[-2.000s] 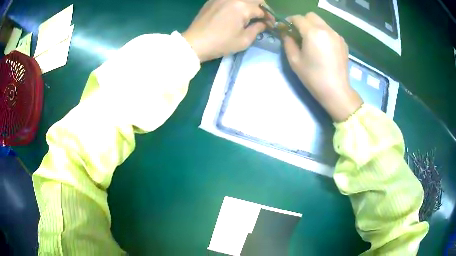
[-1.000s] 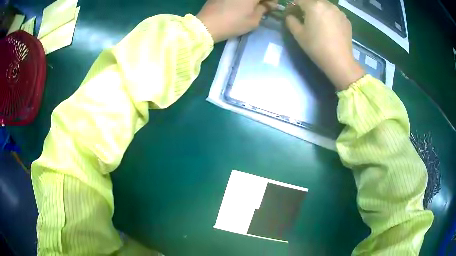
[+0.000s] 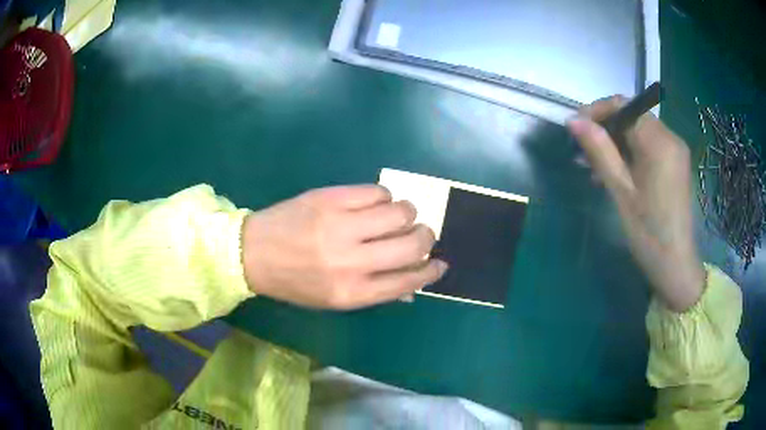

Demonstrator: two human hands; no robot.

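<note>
The adhesive sheet (image 3: 483, 243), part cream and part black, lies on the green surface near me. My left hand (image 3: 344, 248) covers its left part, fingers bent, with fingertips at the border of the black area. Whether the fingers pinch a small piece is hidden. My right hand (image 3: 634, 159), slightly blurred, is right of the sheet and holds dark tweezers (image 3: 640, 109). The tablet back cover (image 3: 504, 42) lies on its white protective sheet (image 3: 437, 82) at the top, cut off by the frame edge, with a white pad at its left corner.
A loose pile of thin dark slivers (image 3: 735, 180) lies at the right. A red fan (image 3: 34, 101) stands at the left edge. Cream liner sheets (image 3: 86, 21) lie at the upper left. A whitish object (image 3: 403, 401) shows at the bottom edge.
Both hands have left the cover's far edge and come down. My left hand is now at the adhesive sheet, my right hand beside it. The whole view has shifted, with the cover now higher up.
</note>
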